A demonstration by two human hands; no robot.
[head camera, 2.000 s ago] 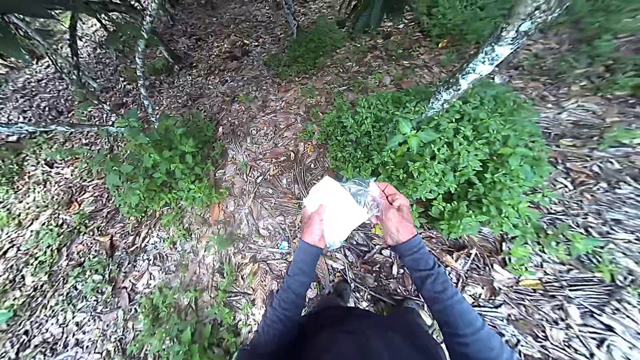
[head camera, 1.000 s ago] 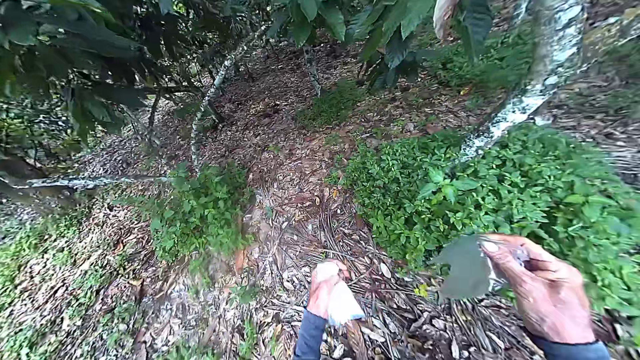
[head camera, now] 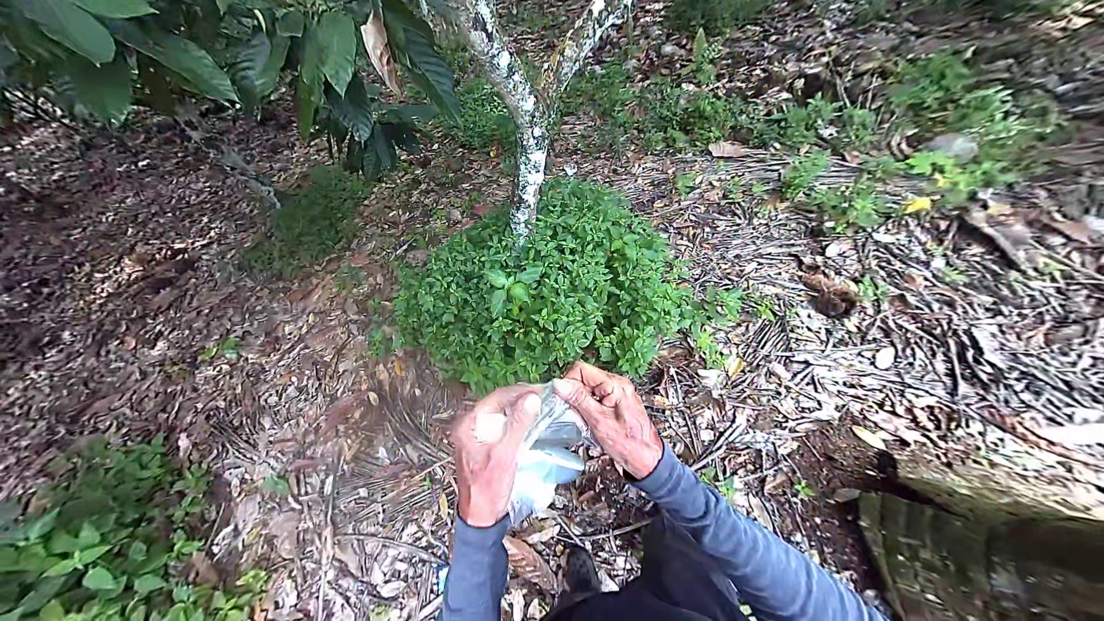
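Observation:
My left hand [head camera: 493, 448] and my right hand [head camera: 611, 416] come close together at the lower middle of the view, in front of a leafy green plant clump. Between them is a clear plastic bag [head camera: 552, 431], its upper edge pinched by the fingers of both hands. A white and pale blue item [head camera: 539, 479] hangs below the fingers, in or behind the bag; which one I cannot tell. Something small and whitish shows at my left hand's fingers.
A forked, pale-barked tree trunk [head camera: 530, 164] rises from the green clump [head camera: 552, 302]. Large leaves [head camera: 336, 60] hang at the upper left. Dry leaf litter covers the ground. A mossy log or block [head camera: 983, 552] lies at the lower right, and my boot [head camera: 581, 569] shows below.
My hands were apart one second ago, the right one holding a clear sheet or bag out to the side; now they meet at the bag. The view has swung right.

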